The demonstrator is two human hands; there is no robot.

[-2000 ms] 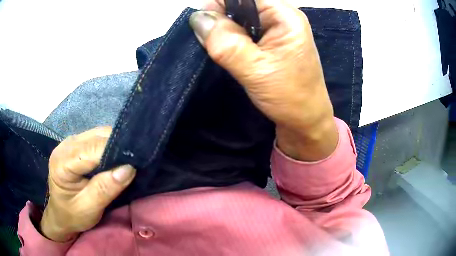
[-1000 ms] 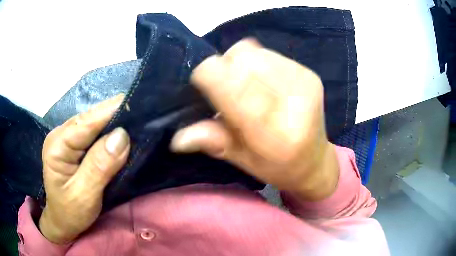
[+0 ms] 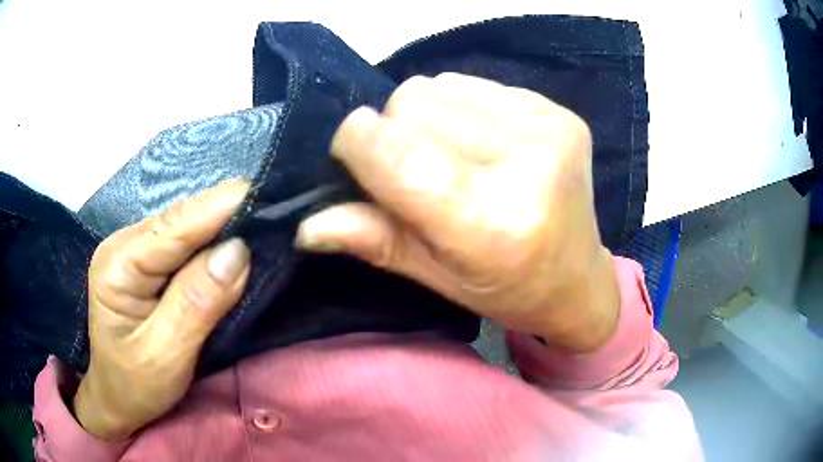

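A dark navy denim garment [image 3: 559,117] lies across the table and my front, its light grey-blue wrong side [image 3: 185,167] showing at the left. My left hand [image 3: 158,298] pinches the stitched edge of the waistband between thumb and fingers. My right hand [image 3: 487,198] is closed on thread snips [image 3: 293,204], their pale blades pointing left between thumb and forefinger. The blade tips are at the band edge, close to my left fingertips. The rest of the snips is hidden in my right hand. Whether a thread lies between the blades cannot be seen.
The garment rests on a white tabletop [image 3: 108,72]. A blue plastic basket [image 3: 666,271] shows below the table's right edge. Other dark cloth [image 3: 36,280] lies at the left, and more dark material is at the upper right edge. A pale bar stands at the lower right.
Since the first frame, my right hand has let go of the band's upper end and brought the snips down to its edge. My left hand has moved up along the band.
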